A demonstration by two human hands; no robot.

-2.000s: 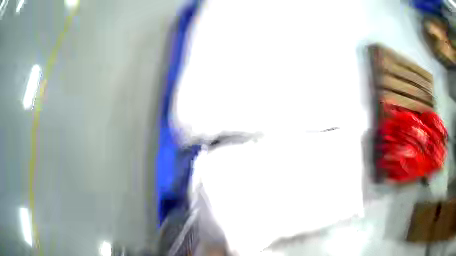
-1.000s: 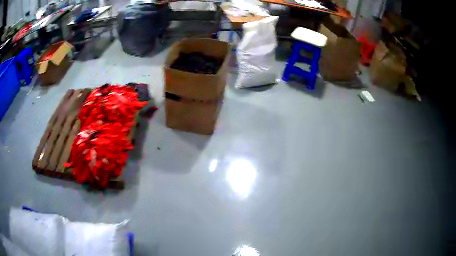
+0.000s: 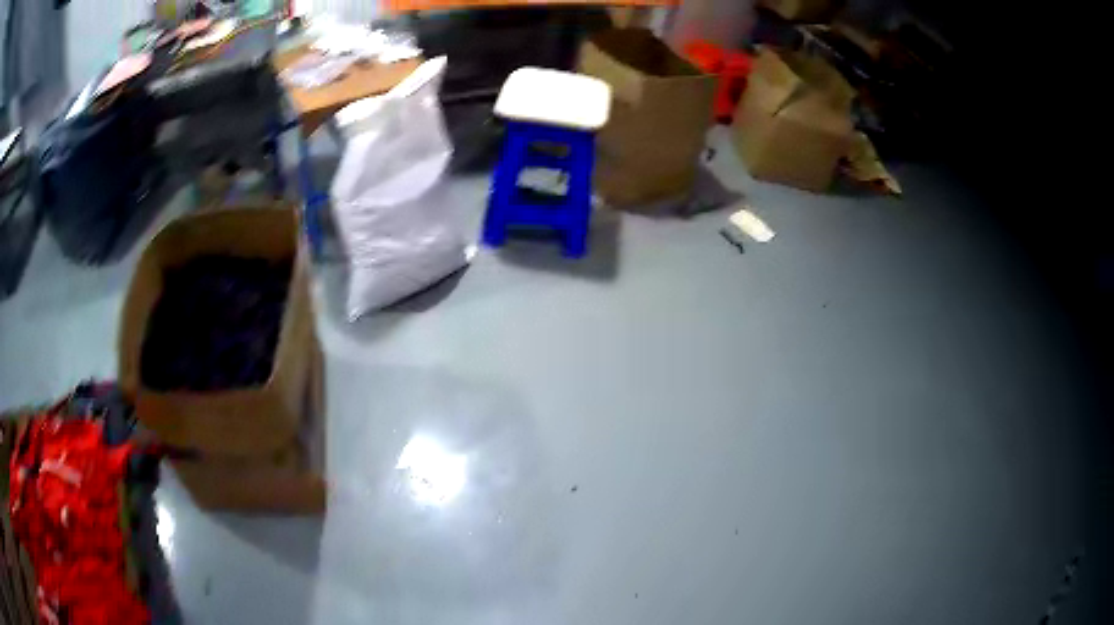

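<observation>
Neither of my hands is in the picture. An open brown carton with black contents stands on the floor at the left. A white woven sack stands upright behind it to the right. A stool with a white seat and blue legs stands right of the sack. A red bundle lies at the lower left, cut off by the edge. A small white card lies on the floor, with a small dark strip beside it. The picture is somewhat blurred.
Two more brown cartons, a tall open one and a lower one, stand right of the stool. An orange-brown table edge shows at the top. A table with white items stands behind the sack. The right side is dark.
The view has swung from the white sacks to the floor and turned right. The carton, sack and stool now appear nearer and further left. The white sacks have left the view.
</observation>
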